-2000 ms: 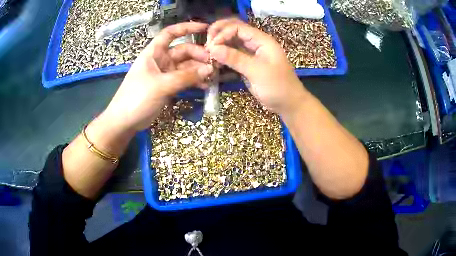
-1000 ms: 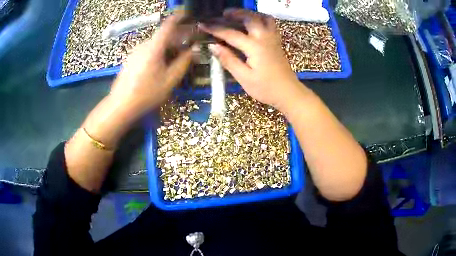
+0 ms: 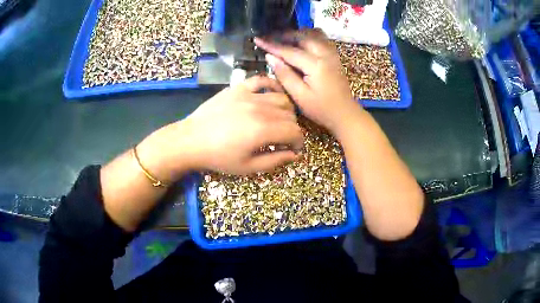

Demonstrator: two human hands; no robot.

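My left hand (image 3: 246, 127) is palm down over the upper left of the blue front tray (image 3: 278, 239), which holds a heap of small gold and silver metal fittings (image 3: 272, 204). Its fingers are bent and their tips are partly hidden, so I cannot tell whether it holds a piece. My right hand (image 3: 311, 74) is at the dark bench fixture (image 3: 269, 21). Its thumb and index finger reach to the grey metal plate (image 3: 216, 59); any piece between them is too small to tell. The white tube is mostly hidden under my left hand.
A blue left rear tray (image 3: 136, 89) and a blue right rear tray (image 3: 405, 89) hold small metal pieces. A white packet (image 3: 352, 22) with red marks lies on the right one. A clear bag of metal parts (image 3: 438, 29) and a white tag (image 3: 439, 71) are at the upper right.
My left hand has moved from the fixture down and right over the front tray. My right hand stays at the fixture. The whitish slanting piece over the left rear tray no longer shows.
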